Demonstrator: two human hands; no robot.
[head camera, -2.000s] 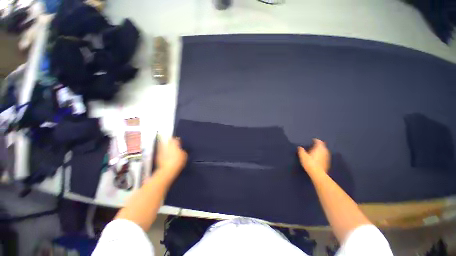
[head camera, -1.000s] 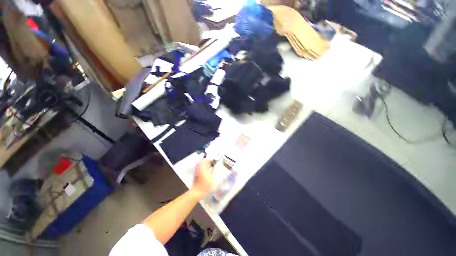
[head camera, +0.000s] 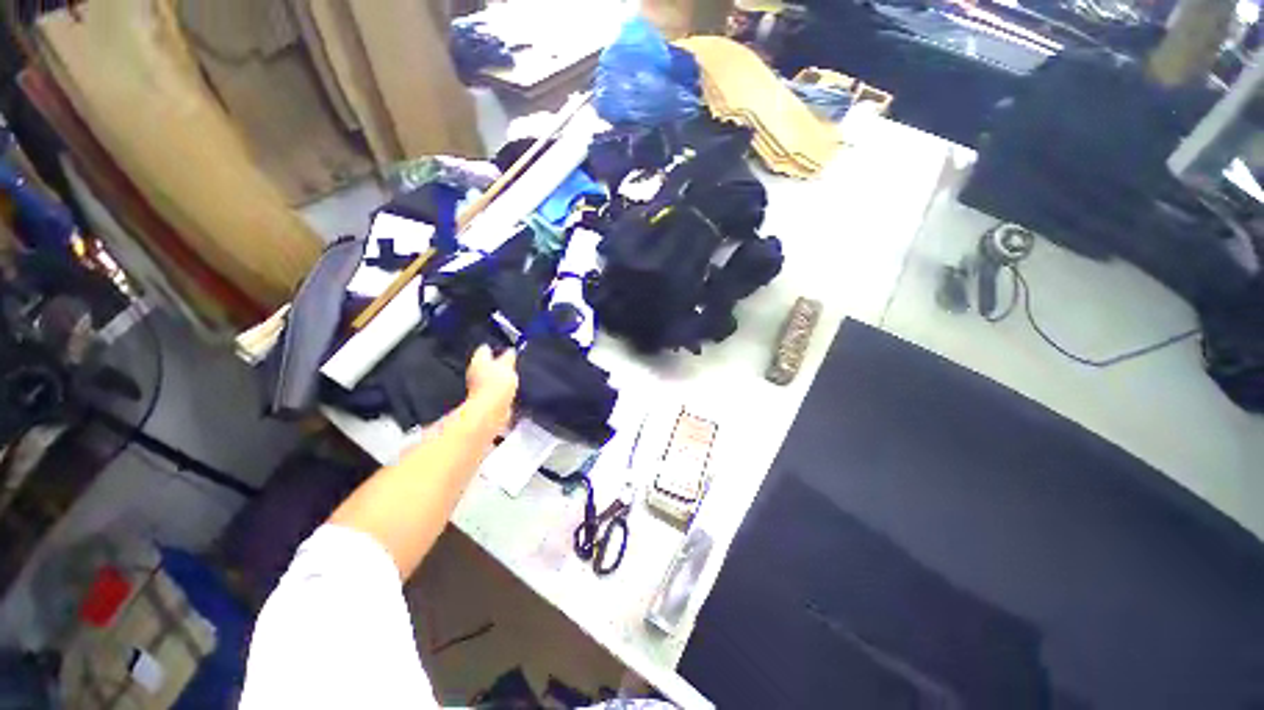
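Note:
My left hand is at the near edge of the loose dark cut pieces, its fingers closed on dark cloth; the fingertips are partly hidden. A small pale strip shows just above the fingers. White papers lie by the wrist. Black-handled shears lie to the right of them. A small pale-bordered box and a grey shiny bar lie beside the shears. The dark spread fabric covers the table's right part, with a darker cut panel on it. My right hand is out of the picture.
A speckled block lies by the fabric's corner. Behind are a black bundle, a white roll, a wooden stick, a blue plastic bag and tan card patterns. A grey tool with black cord stands behind the fabric.
The view has swung left. My left hand has moved from beside the shears to the pile; dark pieces there have shifted back, uncovering white papers. My right hand has left the picture.

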